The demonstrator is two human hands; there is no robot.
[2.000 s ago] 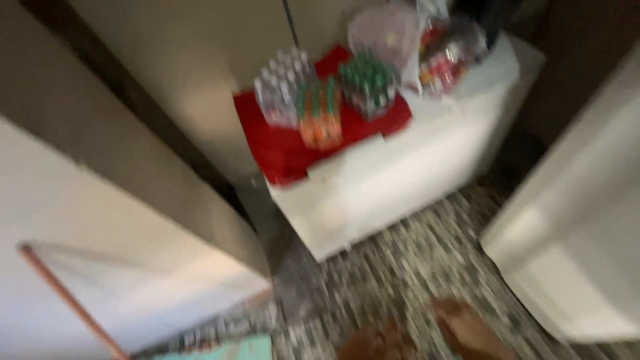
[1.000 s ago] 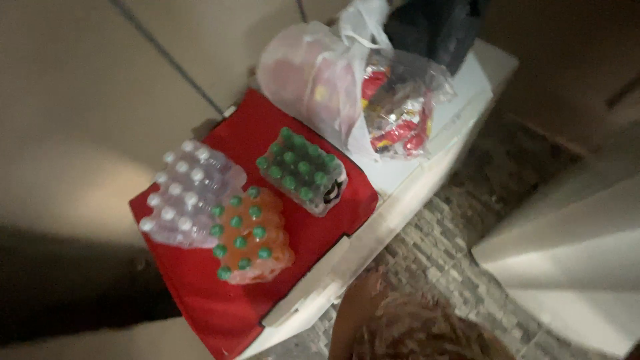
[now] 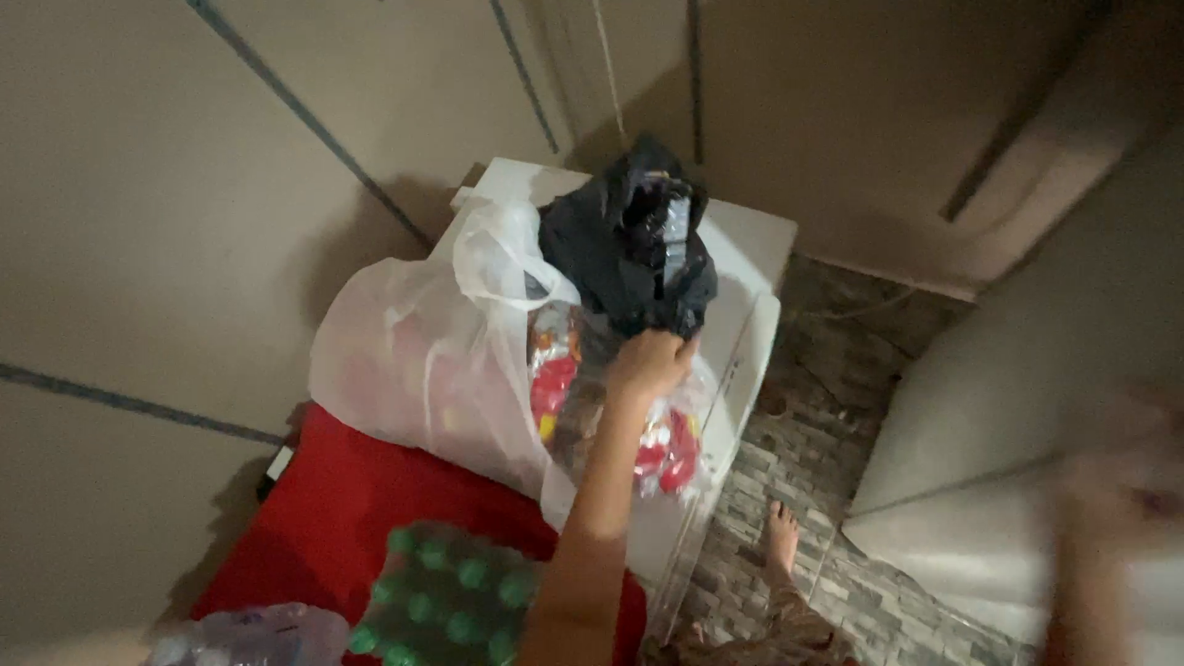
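My left hand (image 3: pixel 652 365) grips the lower edge of a black plastic bag (image 3: pixel 629 250) on a white chest-like appliance (image 3: pixel 749 250). Beneath my wrist lies a clear plastic bag of red and yellow packets (image 3: pixel 671 453). Just left of it stands a white translucent plastic bag (image 3: pixel 425 361) with pinkish contents. A red cloth (image 3: pixel 333 499) carries a shrink-wrapped pack of bottles with green caps (image 3: pixel 453 592) and a pale pack (image 3: pixel 259 638) at the bottom edge. My right hand (image 3: pixel 1128 462), at the far right, is badly blurred, so its finger position and any contents cannot be told.
A large white appliance or cabinet (image 3: pixel 980 407) stands at the right. Between it and the chest is a patterned tile floor (image 3: pixel 740 555), with my bare foot (image 3: pixel 783 536) on it. A tiled wall (image 3: pixel 185 231) runs behind the chest.
Both hands have come into view, and my left hand has taken hold of the black bag. The view has moved closer to the bags; the orange bottle pack is out of sight.
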